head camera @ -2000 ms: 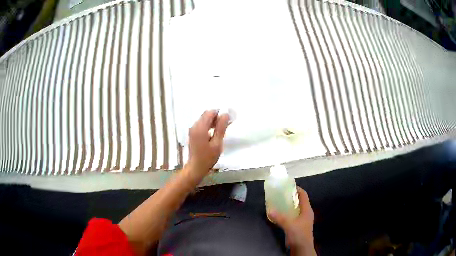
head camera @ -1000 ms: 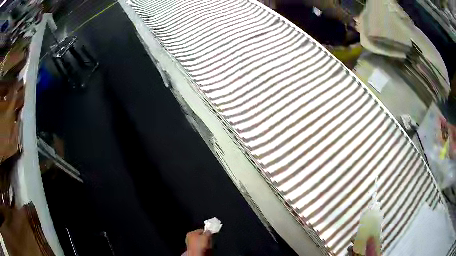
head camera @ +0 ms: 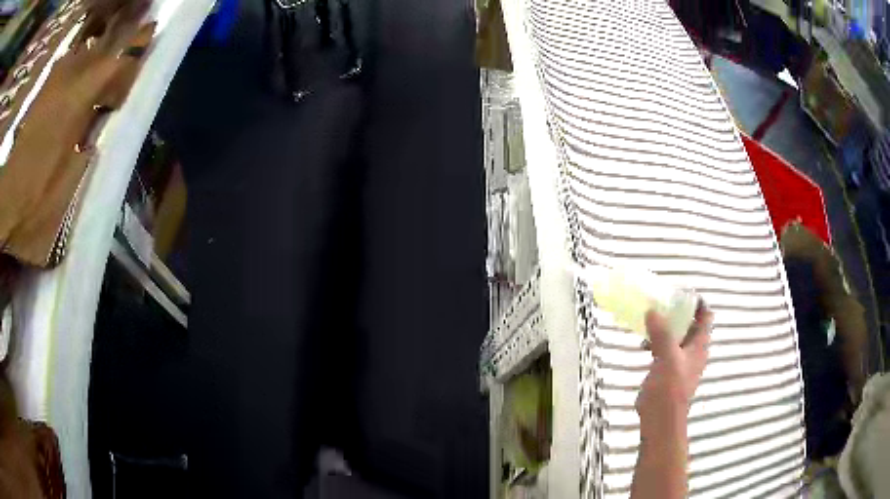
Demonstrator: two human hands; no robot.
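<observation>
My right hand (head camera: 673, 356) is closed around the translucent pale yellow glue bottle (head camera: 623, 297), which is tilted nearly sideways above the right table's near edge. The bottle is blurred and its nozzle is hard to make out. Long narrow brown strap strips (head camera: 673, 234) lie in parallel rows on the white cover of that table, beyond and below the hand. My left hand is not in view.
Brown bag panels (head camera: 59, 185) lie stacked on a white-edged table (head camera: 117, 166) at the left. A dark floor aisle (head camera: 283, 253) runs between the tables. Shelving (head camera: 512, 322) stands under the right table. A red object (head camera: 788, 190) is beyond its far side.
The view has swung from facing the strip table to looking along the aisle. The bottle stays in my right hand and now lies over sideways. My left hand and its white wiping piece have left view.
</observation>
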